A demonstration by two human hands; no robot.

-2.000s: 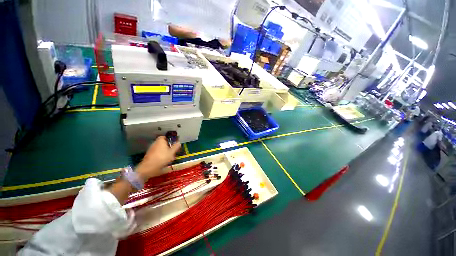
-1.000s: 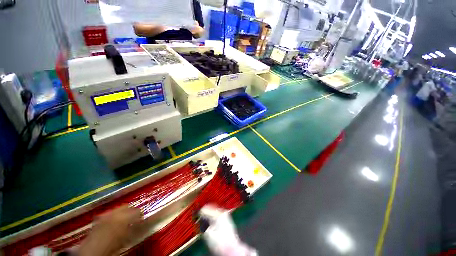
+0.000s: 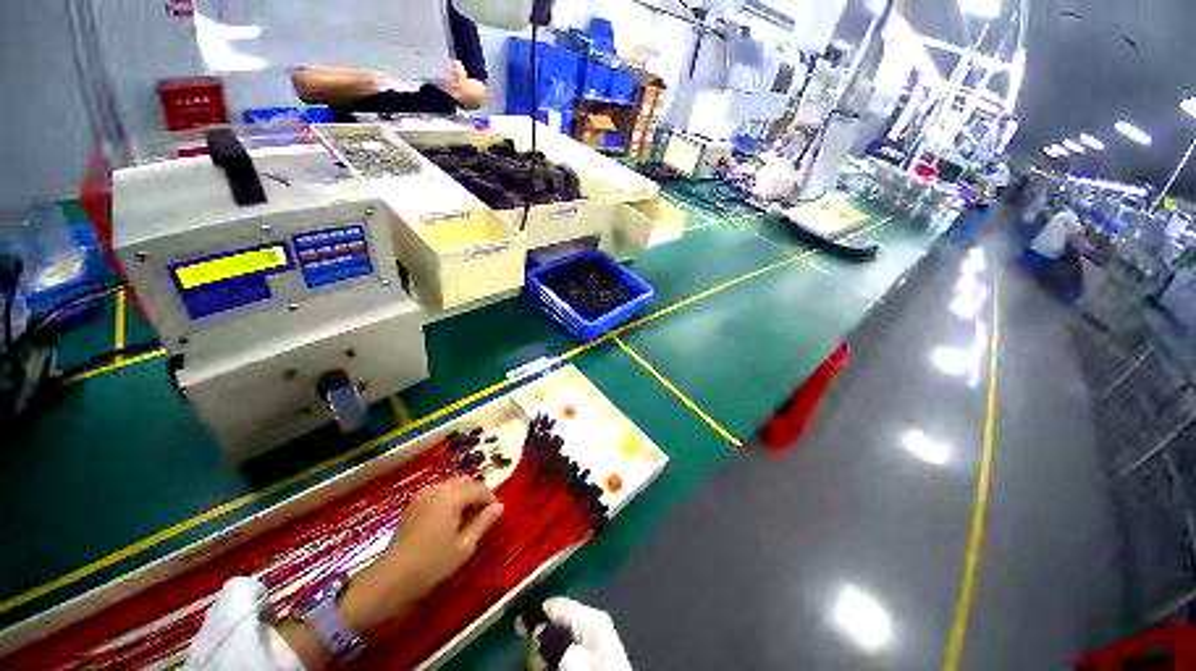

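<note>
The cream wire tray holds two bundles of red wires with black end fittings at their right ends, split by a lengthwise divider. My bare left hand is over the tray near the divider, fingers curled by the wires; whether it pinches one cannot be told. My gloved right hand is at the bottom edge, partly cut off, closed around a black fitting. The off-white machine stands behind the tray, its yellow display lit and its front port free of hands.
Cream parts bins with dark parts stand right of the machine. A blue basket with dark parts sits before them. A red object is at the bench edge. Another person's forearms show behind the bins. Cables lie left of the machine.
My left hand has left the machine's front port, passed low over the tray, and is now near the wires' fitting ends. My right hand came into view and has moved slightly down. The view has shifted.
</note>
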